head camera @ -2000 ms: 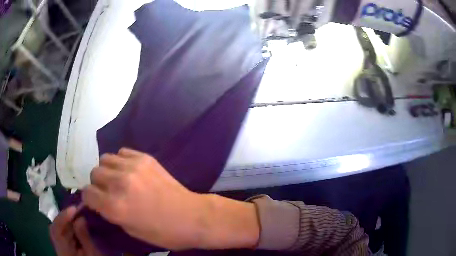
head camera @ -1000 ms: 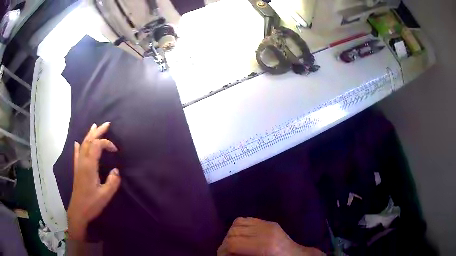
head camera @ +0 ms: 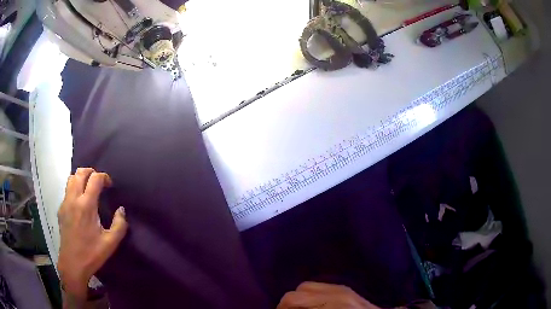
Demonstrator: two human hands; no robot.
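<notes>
A dark purple fabric panel [head camera: 151, 175] lies on the white table and hangs over its front edge towards the lap. Its far end reaches the presser foot [head camera: 175, 73] of the sewing machine. My left hand [head camera: 90, 220] rests on the panel's left part, with thumb and fingers apart in a curve; whether it pinches cloth is unclear. My right hand [head camera: 326, 297] is at the bottom edge, cut off by the picture, over the dark cloth; its fingertips are hidden.
Shears [head camera: 341, 42] with dark wrapped handles lie right of the needle. Red-handled snips [head camera: 447, 29] and a red stick [head camera: 430, 15] lie farther right. A printed scale [head camera: 362, 142] runs along the front edge. White scraps [head camera: 480, 235] lie at the lower right.
The view has turned and moved. My left hand no longer overlaps my right arm; it has drawn back slightly along the panel. The panel now lies flatter, without its earlier diagonal fold.
</notes>
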